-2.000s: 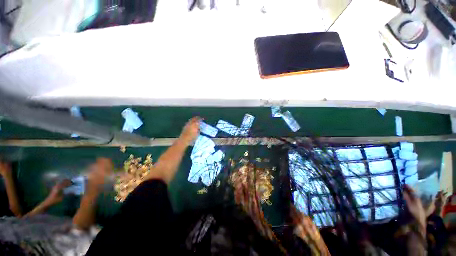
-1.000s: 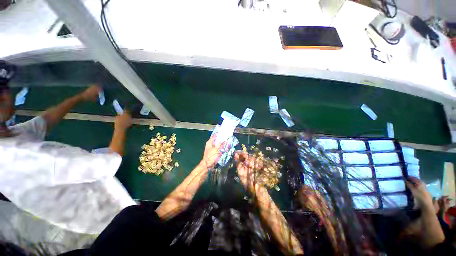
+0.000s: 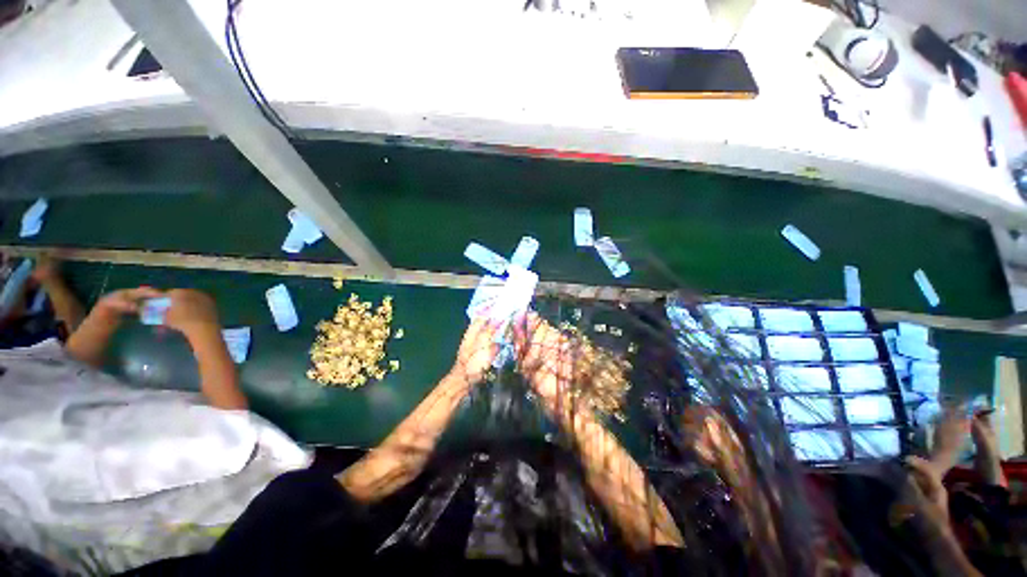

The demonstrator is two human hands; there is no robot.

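My left hand [image 3: 478, 347] holds a light-blue unit [image 3: 503, 295] upright over the belt, in front of the pale rail. My right hand [image 3: 545, 358] is beside it, fingers at the unit's lower right edge; whether it grips the unit or a small part is hidden by hair and blur. More blue units lie behind and under the held one. A heap of small tan-gold parts [image 3: 605, 378] lies just right of my right hand, partly behind dark hair. A second tan-gold heap [image 3: 351, 343] lies left of my forearms.
A black compartment tray [image 3: 835, 379] filled with blue units is at right, with other people's hands near it. A person in white works at left. Loose units lie beyond the rail [image 3: 434, 277]. A slanting post [image 3: 265, 147] crosses at left; a smartphone [image 3: 688, 73] lies on the white shelf.
My hands have come together at the blue unit; a second ago my right hand was apart at the tan-gold heap. Two seconds ago my left arm reached to the rail. Loose units beyond the rail shifted left.
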